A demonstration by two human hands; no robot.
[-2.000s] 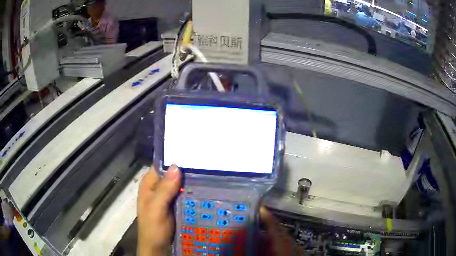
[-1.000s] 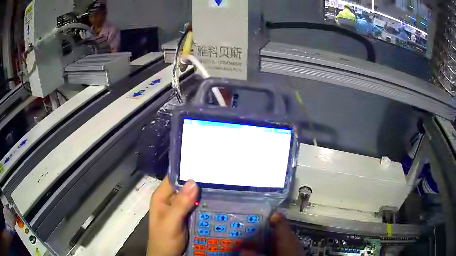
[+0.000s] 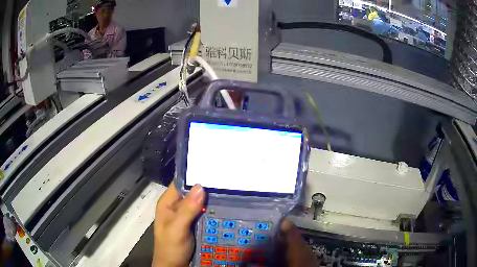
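Observation:
The grey teach pendant (image 3: 243,156) is upright in front of me, with a top loop handle, a bright washed-out screen and blue and orange-red keys. My left hand (image 3: 177,224) is bare and grips its left side, the thumb at the screen's lower left corner. My right hand (image 3: 297,245) is dark and blurred at its lower right side, partly hidden by the pendant and cut off by the bottom edge. The green circuit board (image 3: 355,255) lies low at the right, partly cut off.
The conveyor rail (image 3: 366,233) with a yellow mark runs behind the board, near a knobbed post (image 3: 317,202). Hoses (image 3: 194,49) hang by the white machine head (image 3: 229,36). A person (image 3: 107,34) is at the back left. Control buttons (image 3: 29,242) are at the lower left.
The pendant and both hands have shifted right and down in view since the first frame, and hardly moved since the second. The person at the back left shows more clearly.

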